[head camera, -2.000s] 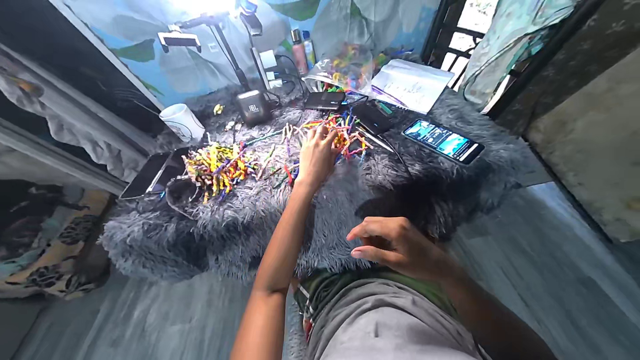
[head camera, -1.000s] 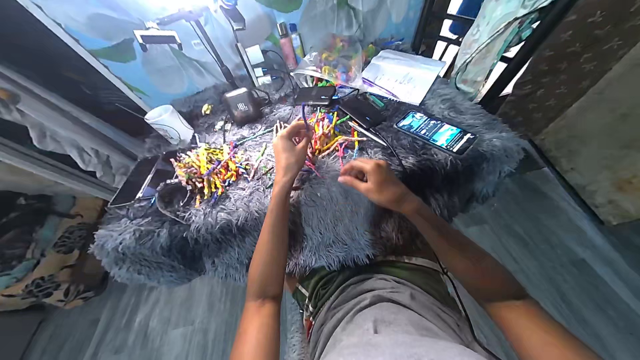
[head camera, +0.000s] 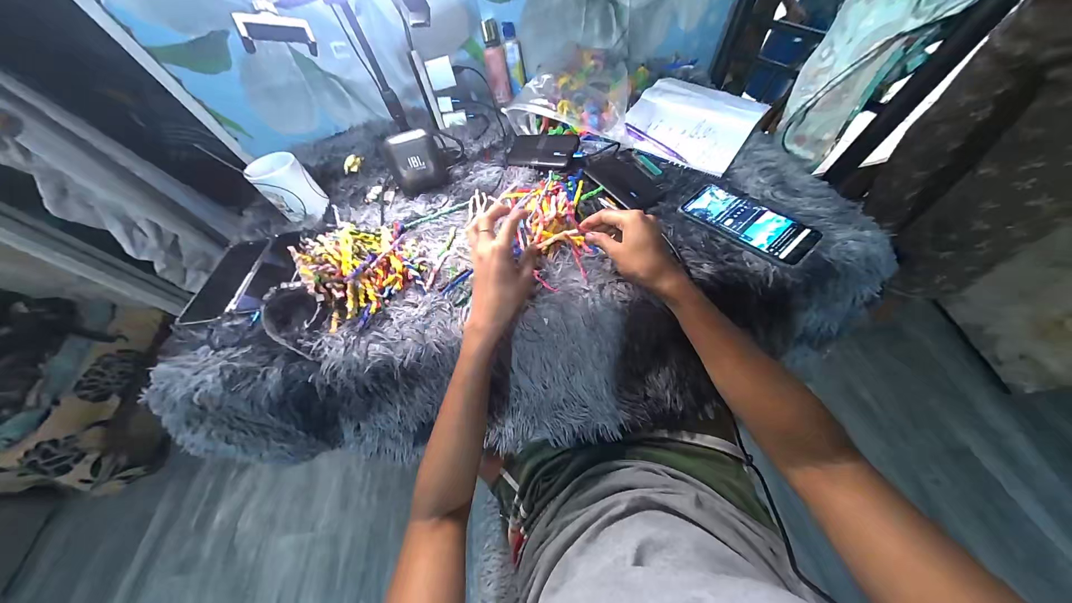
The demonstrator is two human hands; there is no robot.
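Observation:
A pile of short multicoloured cords (head camera: 557, 209) lies on the grey shaggy cover (head camera: 561, 352). My left hand (head camera: 501, 272) is at this pile's left side, fingers spread and curled down; whether it grips a cord is hidden. At the pile's right side my right hand (head camera: 634, 247) pinches the end of a light-coloured cord (head camera: 563, 241) between thumb and forefinger. A second, denser heap of yellow, orange and red cords (head camera: 356, 264) sits to the left, with a few loose strands between the heaps.
Behind the hands are a JBL speaker (head camera: 414, 161), a black case (head camera: 543, 152), a black wallet-like item (head camera: 624, 182) and a clear bag of cords (head camera: 578, 100). A lit smartphone (head camera: 749, 224) and a notebook (head camera: 695, 126) lie right; a white cup (head camera: 286, 186) and a tablet (head camera: 234, 280) lie left.
My right hand has moved from near my lap forward to the cord pile beside my left hand. My left hand has stayed around the pile.

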